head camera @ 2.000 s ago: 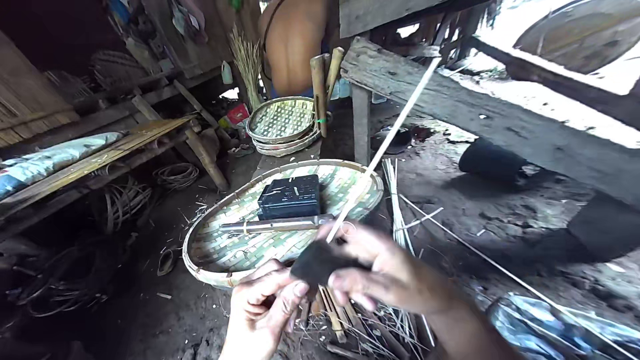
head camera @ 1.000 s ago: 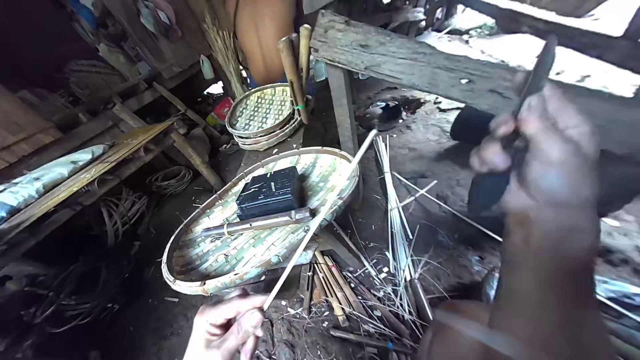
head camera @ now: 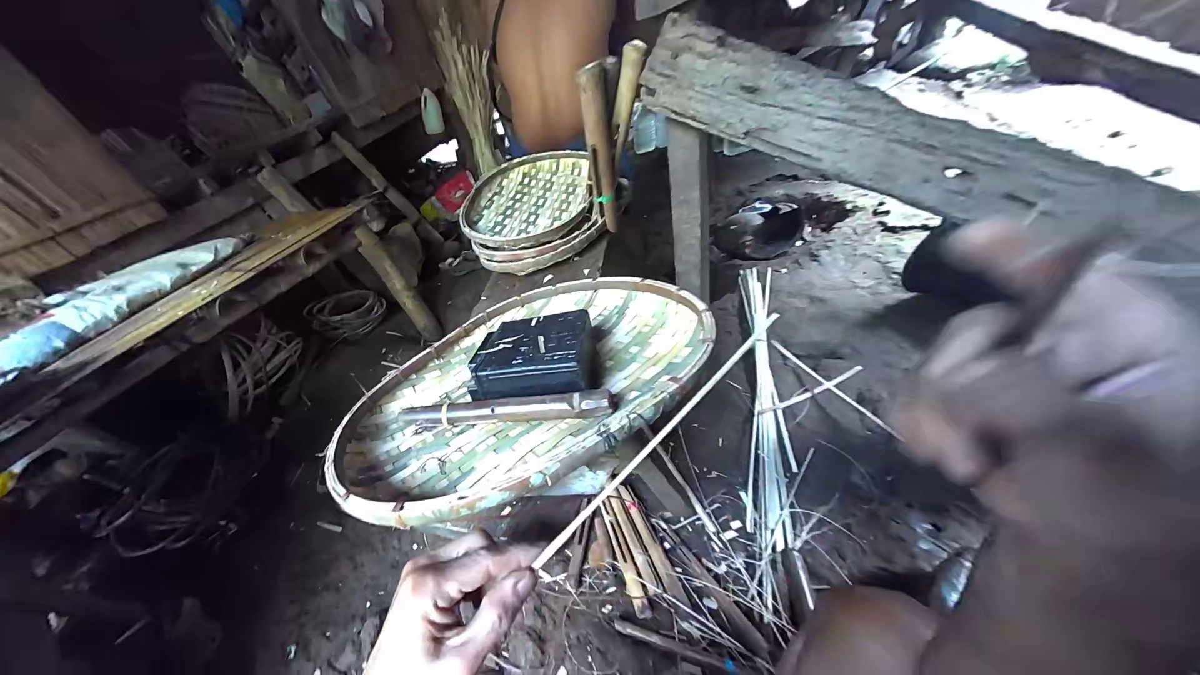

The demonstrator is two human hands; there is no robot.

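Observation:
My left hand [head camera: 464,600], low in the middle, pinches the near end of a thin pale bamboo strip [head camera: 656,441], which slants up to the right in front of a woven bamboo tray. My right hand [head camera: 1041,366] is blurred at the right, raised away from the strip, with its fingers curled around a dark blade-like tool [head camera: 1064,281], too blurred to make out well. The round woven tray [head camera: 647,328] bears a black box [head camera: 532,354] and a brown bamboo-like tube or sheath [head camera: 525,409].
Thin strips [head camera: 769,431] and brown bamboo sticks [head camera: 633,544] lie on the dirt floor. Stacked woven trays [head camera: 534,202] stand behind, near a person's bare back [head camera: 553,75]. A weathered wooden beam [head camera: 844,112] crosses the upper right; a low bench [head camera: 216,281] is at left.
My hands were together around a dark piece and the strip two seconds ago. They have parted, my right hand moving to the right with the dark tool, while my left keeps the strip.

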